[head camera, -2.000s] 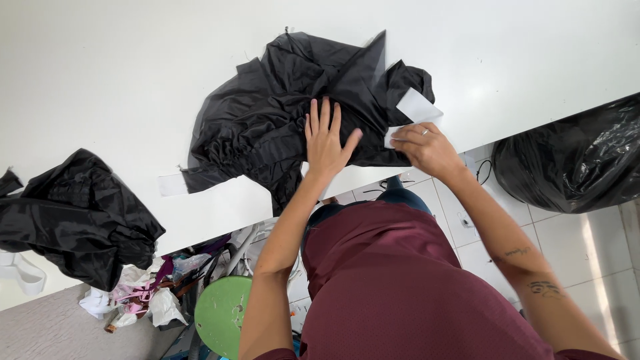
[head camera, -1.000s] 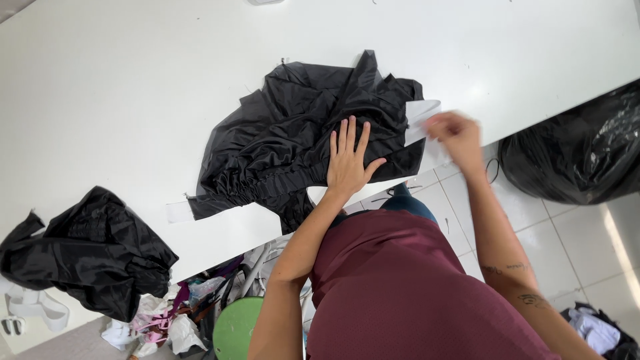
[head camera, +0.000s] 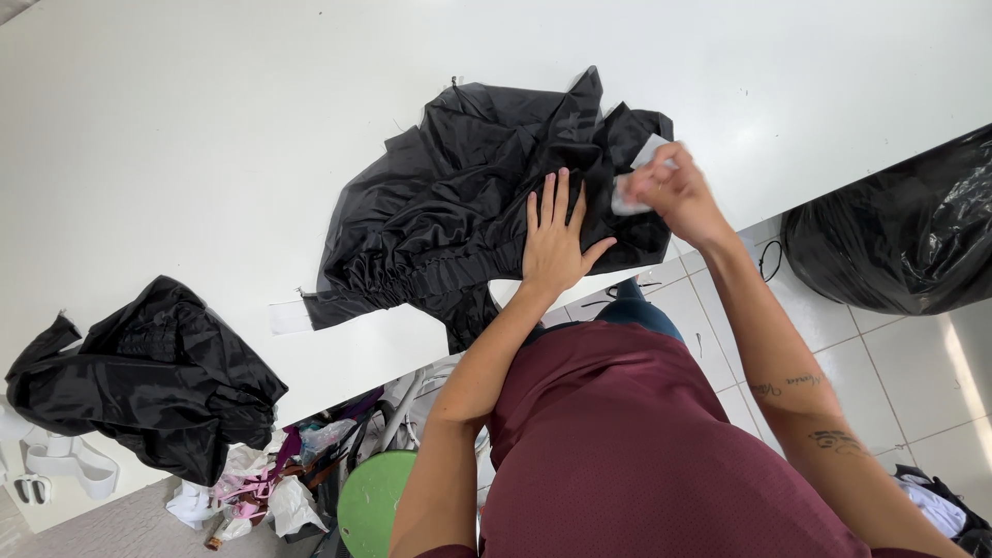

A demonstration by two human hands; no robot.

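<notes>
A gathered black fabric garment piece (head camera: 465,178) lies spread on the white table (head camera: 232,155). My left hand (head camera: 556,236) rests flat on it, fingers apart, right of the ruffled band. At the right end my right hand (head camera: 670,190), somewhat blurred, has its fingers bent on a white strip (head camera: 626,198), likely elastic, which lies over the black fabric. Another white end (head camera: 649,149) shows just above those fingers. At the left end of the gathered band a white strip end (head camera: 290,318) sticks out onto the table.
A second bunched black fabric piece (head camera: 147,380) lies at the left table edge, by rolled white elastic (head camera: 74,465) and small scissors (head camera: 32,488). Below are fabric scraps (head camera: 256,496) and a green round stool (head camera: 376,504). A black plastic bag (head camera: 891,232) stands at right.
My right hand has moved left from beyond the fabric's right end back over it, with the white strip at its fingers. My left hand stays flat on the fabric.
</notes>
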